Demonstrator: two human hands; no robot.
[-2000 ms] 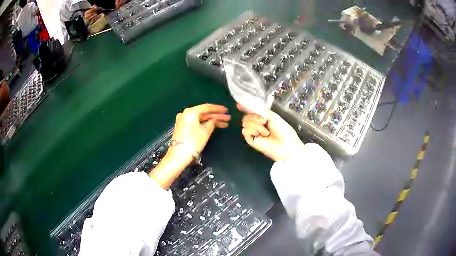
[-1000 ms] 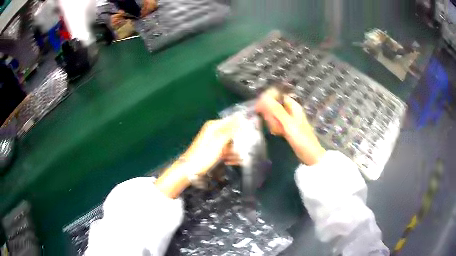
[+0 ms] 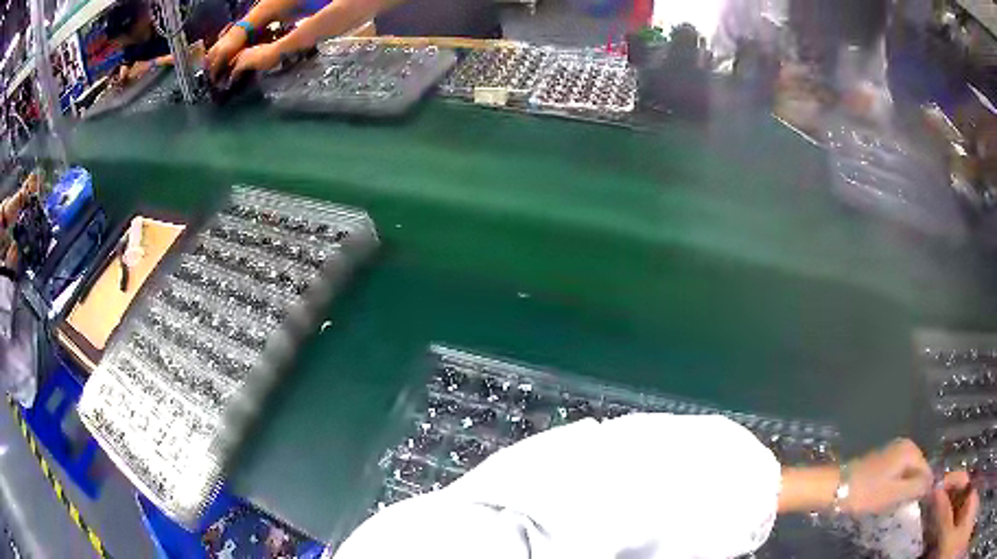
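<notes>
A clear blister tray with dark parts and small white pieces lies in front of me, partly covered by my left sleeve. My left hand is at the lower right, past the tray's right part, fingers curled at the top of a silvery-white bag. The bag hangs below it, close to the bottom edge. My right hand is beside the bag near the right edge, fingers bent and close to my left fingertips. Its grip is unclear. No tweezers can be made out.
A thick tray stack stands at the left, beside a tan board with a dark tool. Another filled tray is at the right edge. Across the green bench, another person's hands work by more trays.
The view has swung left, bringing the left tray stack and far workers into sight. My hands and the bag now appear at the lower right; the earlier right-hand tray stack is out of clear view.
</notes>
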